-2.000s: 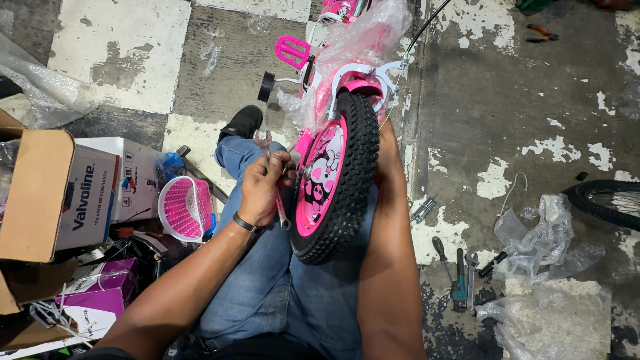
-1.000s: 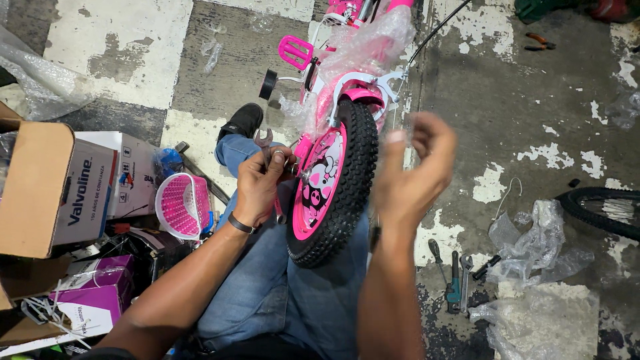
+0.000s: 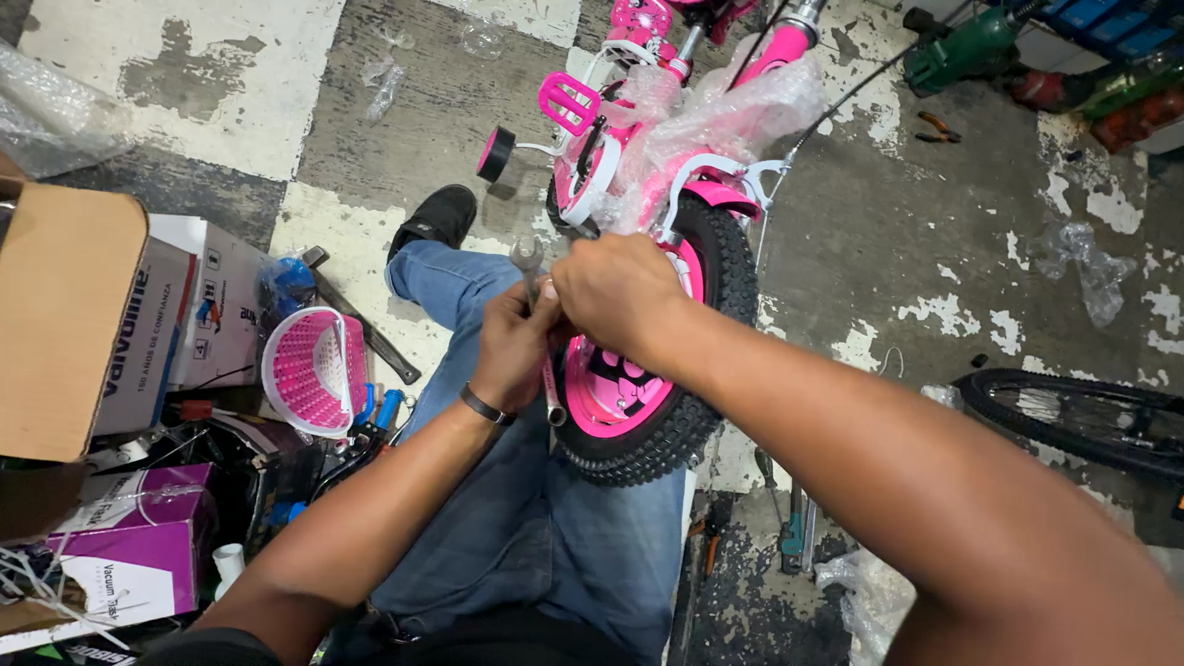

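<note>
A combination wrench is held in my left hand, its open end up past the thumb and its ring end below. My right hand is at the left side of the bicycle wheel, close against my left fingertips; what its fingers touch is hidden. The wheel has a knobby black tyre and a pink printed disc, and stands between my legs. Beyond it lies the pink children's bicycle frame, partly in bubble wrap, with a white brake caliper, a pink pedal and a training wheel.
At left are cardboard boxes, a pink plastic basket and a hammer. On the floor at right lie pliers, another bicycle wheel, a green-handled tool and plastic wrap. A green power tool is at upper right.
My right hand, raised to the right of the tyre a second ago, has crossed over the wheel to its left side beside my left hand. The wrench stays in my left hand.
</note>
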